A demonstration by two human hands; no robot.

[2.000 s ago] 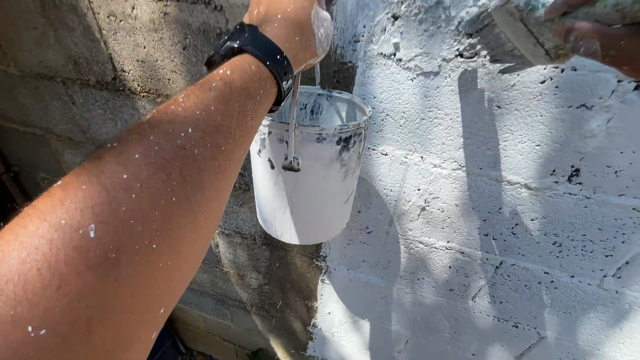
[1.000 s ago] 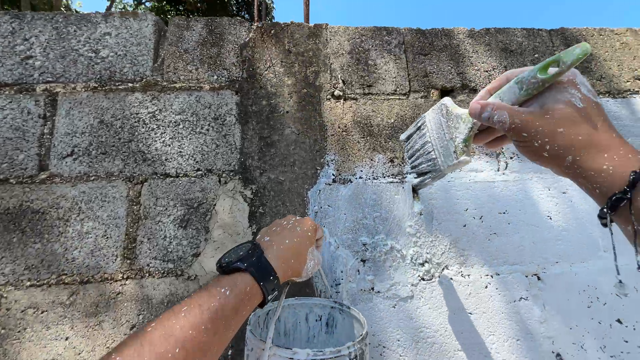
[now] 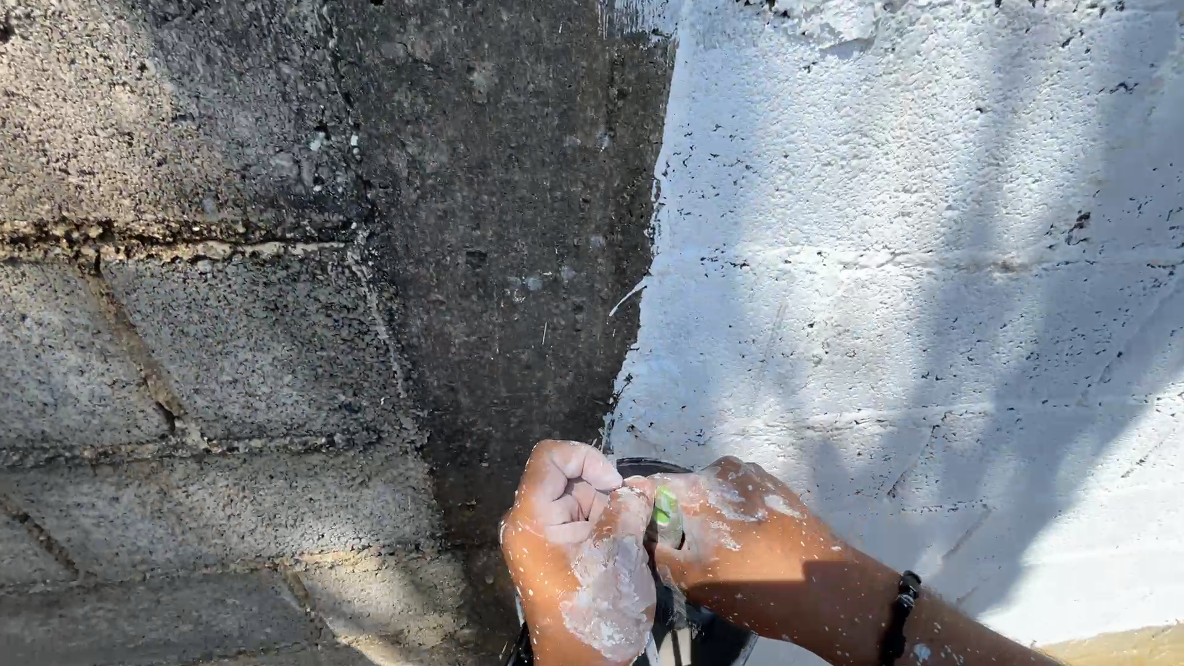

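Observation:
My left hand (image 3: 583,546), splashed with white paint, is closed at the lower middle, with the bucket's handle seemingly in its fist. My right hand (image 3: 740,527) touches it on the right and grips the paintbrush's green and white handle (image 3: 667,518), of which only the end shows. Beneath both hands is the bucket (image 3: 731,638), mostly hidden, with part of its dark rim visible. The brush's bristles are out of sight below my hands. Behind them, the white-painted part of the block wall (image 3: 832,305) meets a dark bare concrete strip (image 3: 518,231).
Unpainted grey concrete blocks (image 3: 250,342) with rough mortar joints fill the left side. The white paint has an uneven edge against the dark strip. Shadows fall across the painted blocks. A tan surface (image 3: 1128,647) shows at the bottom right corner.
The brush in my right hand was against the upper wall a second ago; it is now down at the bucket beside my left hand. The view has tilted down.

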